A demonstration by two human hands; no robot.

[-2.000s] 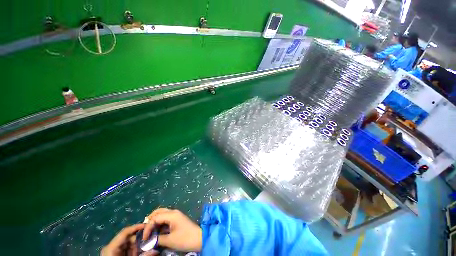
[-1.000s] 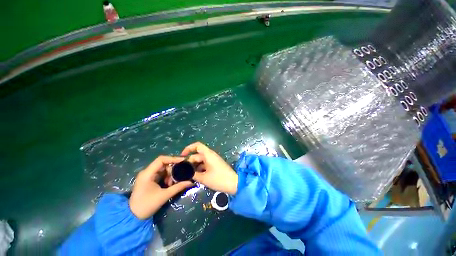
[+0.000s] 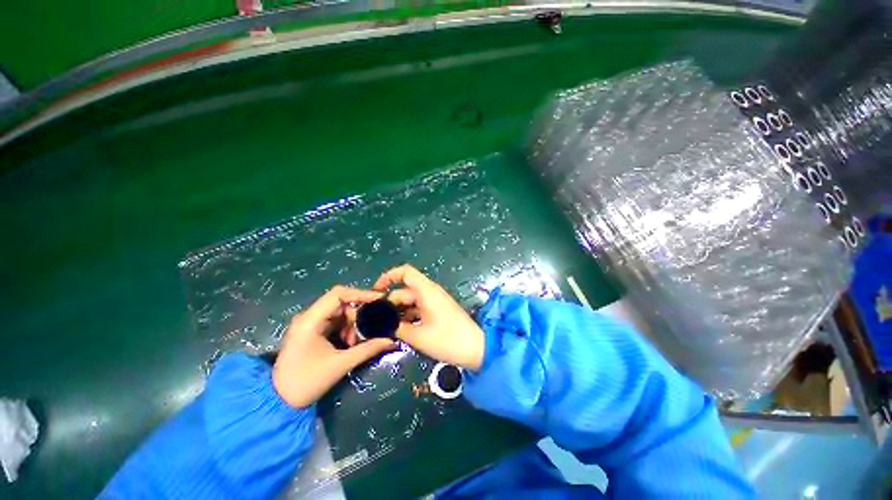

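Note:
A round module shows its black face and is held between both hands above the clear blister tray. My left hand grips its left and lower edge with fingers and thumb. My right hand holds its right side. The clear blister tray lies flat on the dark green surface. A second module, a white ring around a dark centre with a small copper-gold tab, lies on the tray just below my right hand. The fingers partly hide the held module's rim.
A stack of clear blister trays stands to the right. White-ringed modules in rows show at its far edge. A thin black ring lies on the green surface behind the tray. A crumpled white wipe is at the left edge.
The view has tilted down from the line and stacks to the hands. Both hands keep hold of the module, whose black face has turned into view since the earliest frame.

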